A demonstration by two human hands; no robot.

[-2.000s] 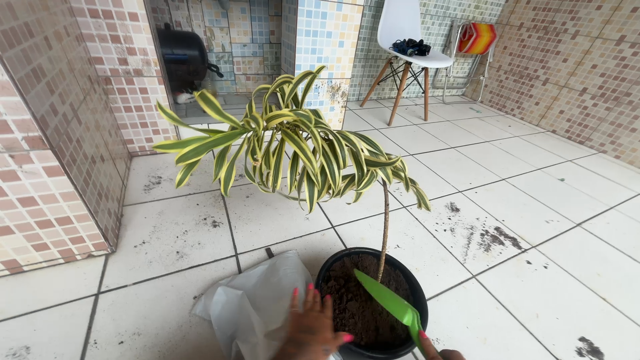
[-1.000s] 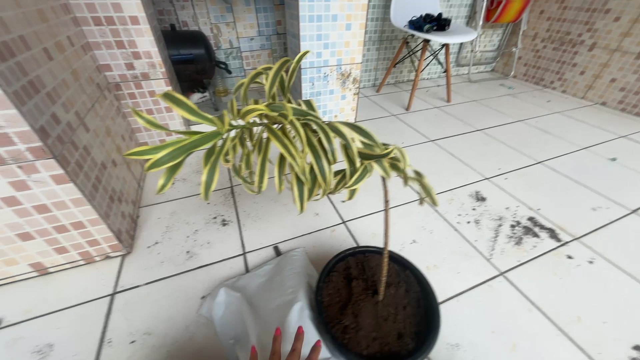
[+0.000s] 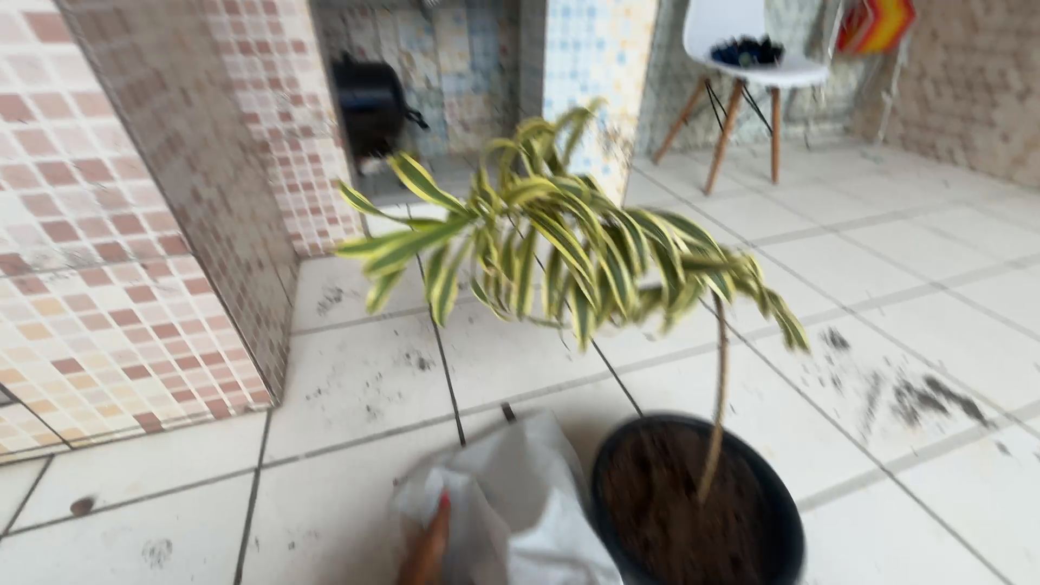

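Note:
A blurred part of my left hand [image 3: 428, 546], one digit with a red nail, lies over the left edge of a white bag [image 3: 520, 496] and grips it; the other fingers are hidden. The bag stands creased on the floor, against the left side of a black round pot [image 3: 800, 520]. Brown soil [image 3: 666, 496] fills the pot. From it rises a thin bare stem [image 3: 721, 382], which bends left into a crown of long green leaves with yellow edges [image 3: 569, 236]. My right hand is out of view, and the green trowel is not seen.
Dark soil smudges mark the white floor tiles [image 3: 926, 398]. A mosaic-tiled wall [image 3: 122, 244] stands at the left. Behind the plant are a black rounded object [image 3: 370, 106] in a recess and a white chair [image 3: 780, 75] with dark items on its seat.
The right hand and green trowel, over the pot two seconds ago, have left view. My left hand has moved to the bag's left side, and the bag's shape has changed.

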